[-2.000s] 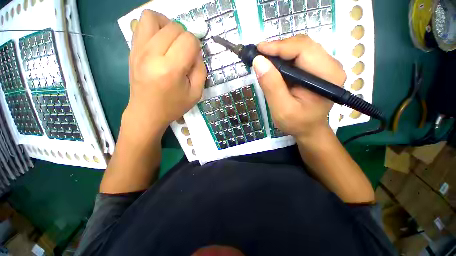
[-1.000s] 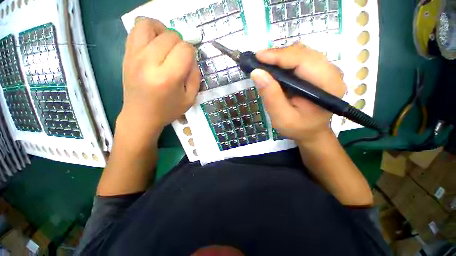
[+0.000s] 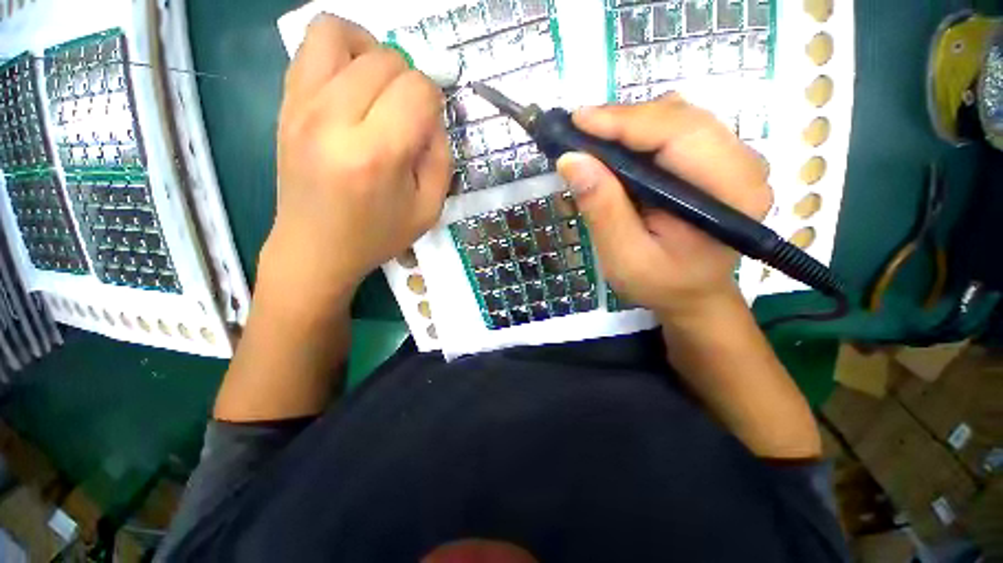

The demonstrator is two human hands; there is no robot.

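Note:
My right hand (image 3: 671, 203) holds a black soldering iron (image 3: 682, 206) like a pen, its tip pointing up-left over the upper left panel. My left hand (image 3: 357, 159) is closed at that panel's left side, with a whitish cover and a green band at its fingers. A short dark wire end shows by these fingers, close to the iron's tip; I cannot tell if they touch. The white tray (image 3: 434, 209) holds green-edged panels (image 3: 528, 262) of small shiny squares, partly hidden by my hands and washed out by glare.
White trays with similar panels (image 3: 110, 198) lie stacked at left, a thin wire (image 3: 165, 70) crossing them. Grey tray edges (image 3: 24, 330) show at far left. At right are pliers (image 3: 918, 247), a yellow-rimmed round item (image 3: 959, 77) and the iron's cable. Cardboard boxes (image 3: 913, 429) are below right.
The tray and panels appear slightly further right in view, and so do the tools at right. The iron's tip stays near my left fingers over the same panel. Both hands keep their grip.

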